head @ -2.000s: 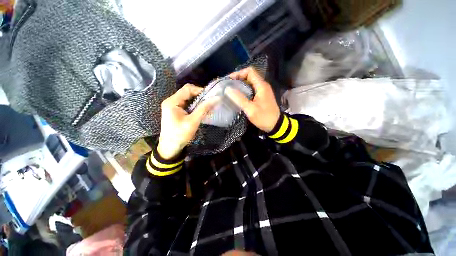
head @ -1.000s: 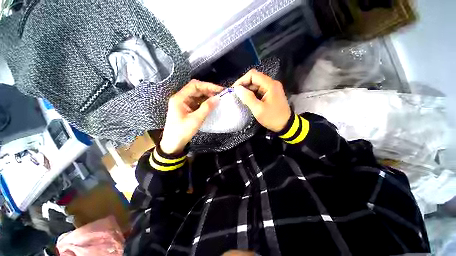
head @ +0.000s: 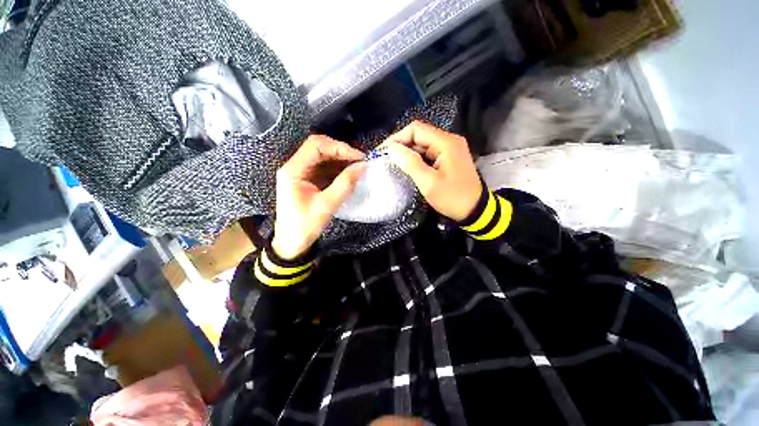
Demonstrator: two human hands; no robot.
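Observation:
The tweed garment (head: 100, 83), black-and-white flecked, lies across the upper left and runs down to the lap. An opening in it shows shiny grey lining (head: 218, 104). My left hand (head: 310, 193) and my right hand (head: 439, 170) pinch the tweed edge (head: 379, 236) between thumbs and fingers, with their fingertips almost meeting. The pale inner side (head: 374, 196) of this part faces up between the hands. A small bluish spot shows at the fingertips; I cannot tell what it is.
The white table edge with a ruler (head: 366, 71) is above the hands. Plastic-wrapped white material (head: 582, 187) lies at the right. A brown box (head: 620, 33) is at the upper right. Pink cloth (head: 154, 401) and cardboard (head: 158, 354) are at the lower left.
Since two seconds ago both hands have drawn their fingertips together at the top of the edge, and the gathered opening between them now lies flatter. Over the last second they have barely moved.

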